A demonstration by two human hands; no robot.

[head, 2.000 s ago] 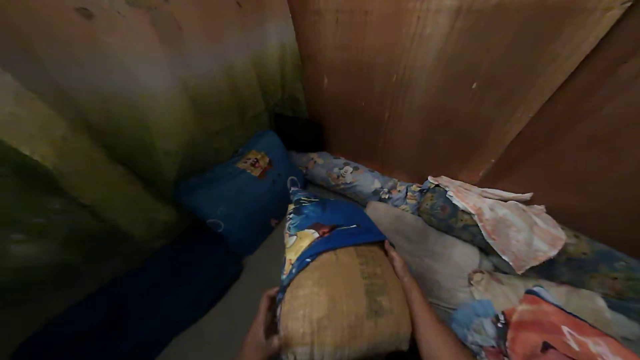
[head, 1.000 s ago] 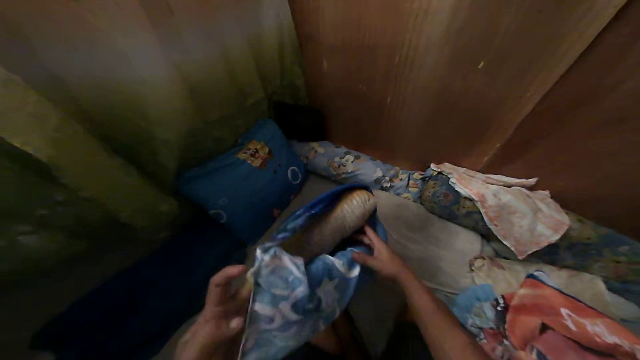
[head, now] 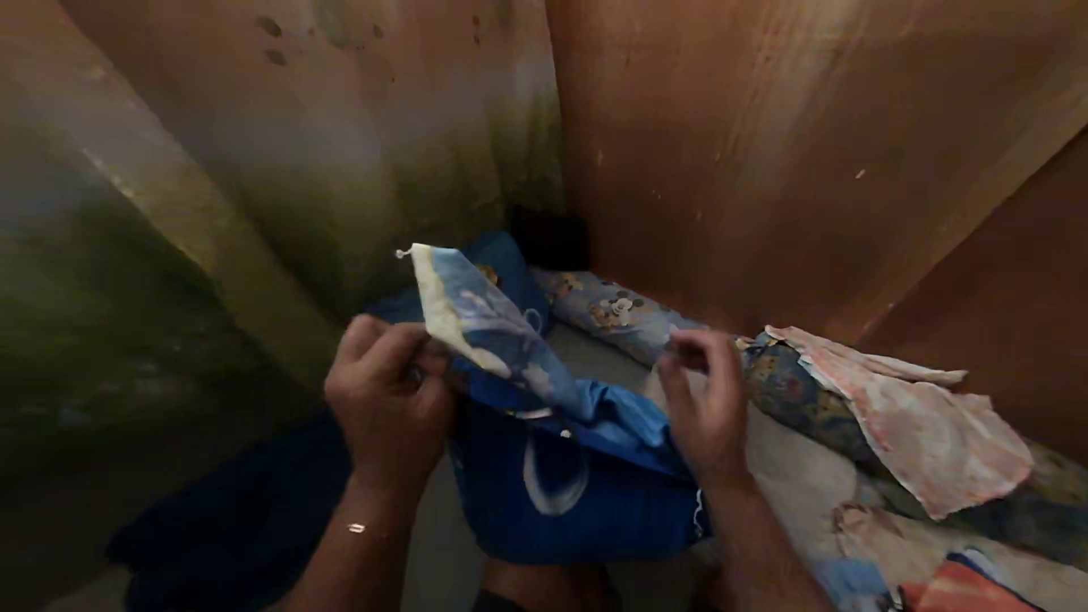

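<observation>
A blue printed pillowcase [head: 595,501] covers a bulky pillow just above my knees. Its open end rises in a loose flap [head: 501,331] with a pale yellow edge. My left hand [head: 391,382] pinches that edge, with fingers closed on the cloth. On the other side of the case, my right hand [head: 705,399] is raised with curled fingers, near the blue fold; whether it grips any cloth cannot be told. The pillow inside is hidden by the fabric.
Behind lie another blue pillow [head: 501,255] and a cartoon-print bolster [head: 620,310] along the wooden wall [head: 765,170]. A pink-white cloth [head: 926,425] drapes over a patterned bolster at right. Red-orange fabric [head: 969,586] lies lower right. Dark blue cloth [head: 246,510] is at left.
The tan woven surface of the pillow showed two seconds ago and is now covered by the blue case. My left hand has lifted the case's edge. My right hand has come up from the case's opening.
</observation>
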